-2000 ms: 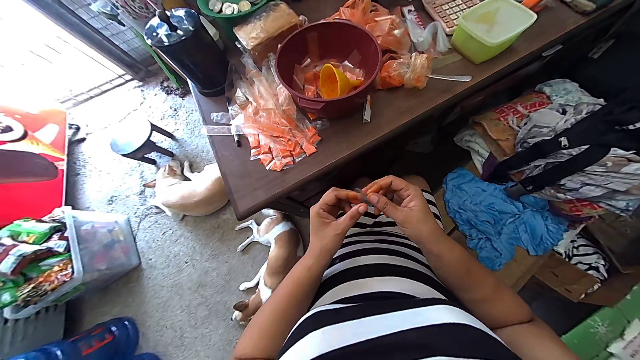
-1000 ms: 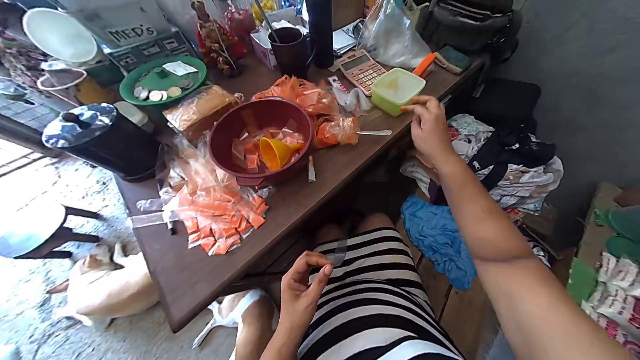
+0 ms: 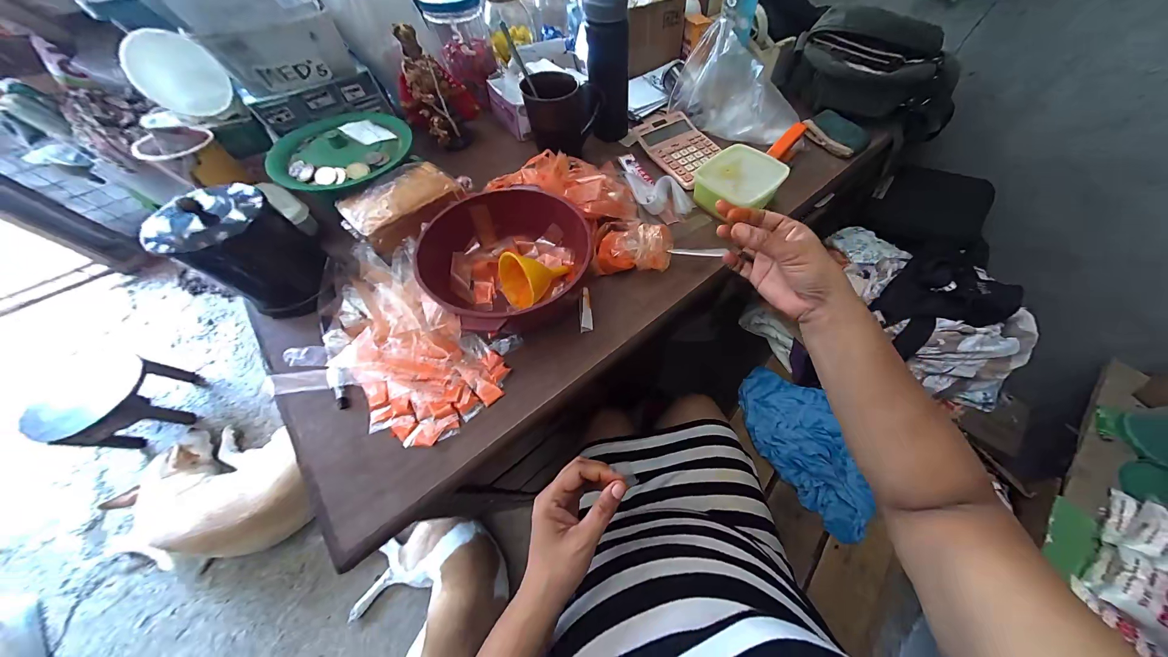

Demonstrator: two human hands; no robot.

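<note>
Low over the striped garment, my left hand [image 3: 579, 511] pinches a small clear plastic bag [image 3: 626, 476] between thumb and fingers. My right hand [image 3: 776, 260] is raised at the table's front edge, just below a light green square container [image 3: 741, 178]. Its fingertips, one stained orange, meet the end of a white plastic utensil [image 3: 698, 252]; whether they grip it cannot be told. Left of it are a knotted bag of orange stuff [image 3: 634, 246] and a maroon basin [image 3: 504, 321] with orange sachets and a yellow funnel [image 3: 525, 281]. Filled orange sachets [image 3: 429, 383] are piled at the table's left.
The brown table [image 3: 365, 493] also bears a pink calculator [image 3: 677, 151], a dark mug [image 3: 557, 109], a green plate with coins [image 3: 338, 178] and a black canister [image 3: 246, 251]. Two dogs lie on the floor, one pale [image 3: 224, 502]. Blue cloth [image 3: 808, 447] hangs at right.
Two seconds ago both my hands were together over the lap. My right hand has since moved away to the green container, then slightly down from its rim. The view has shifted toward the table.
</note>
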